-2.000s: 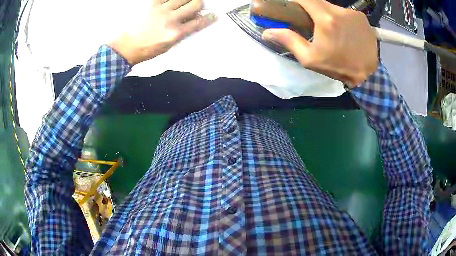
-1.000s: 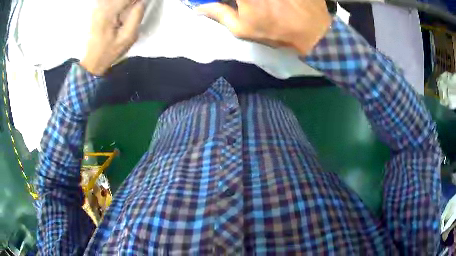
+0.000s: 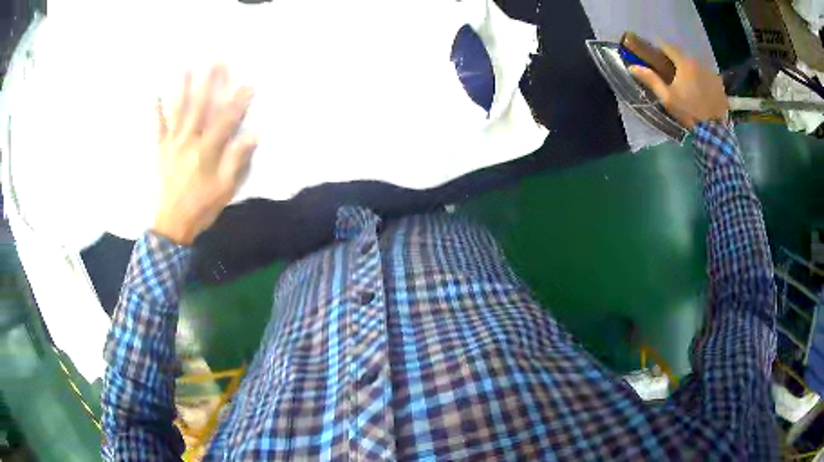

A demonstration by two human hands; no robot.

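The white garment [image 3: 361, 99] lies spread over the dark table cover [image 3: 578, 108], overexposed, with an oval opening near its right end showing dark cover. My left hand [image 3: 206, 149] rests flat on the garment at the left, fingers somewhat apart, gripping nothing. My right hand [image 3: 691, 87] holds the steam iron [image 3: 640, 90] by its brown handle at the right, away from the garment. The iron's silver plate is over the pale cloth; whether it touches the cloth cannot be told.
The pale iron rest cloth [image 3: 660, 23] lies at the table's right. A pale hose [image 3: 754, 105] runs right from the iron. White cloth [image 3: 63, 289] hangs at the left edge. A yellow frame [image 3: 217, 383] stands below left. A brown box [image 3: 768, 32] is at the upper right.
My right hand and the iron have moved right, off the garment. My left hand now lies flat with its fingers spread. The garment's right end and its opening have come into view.
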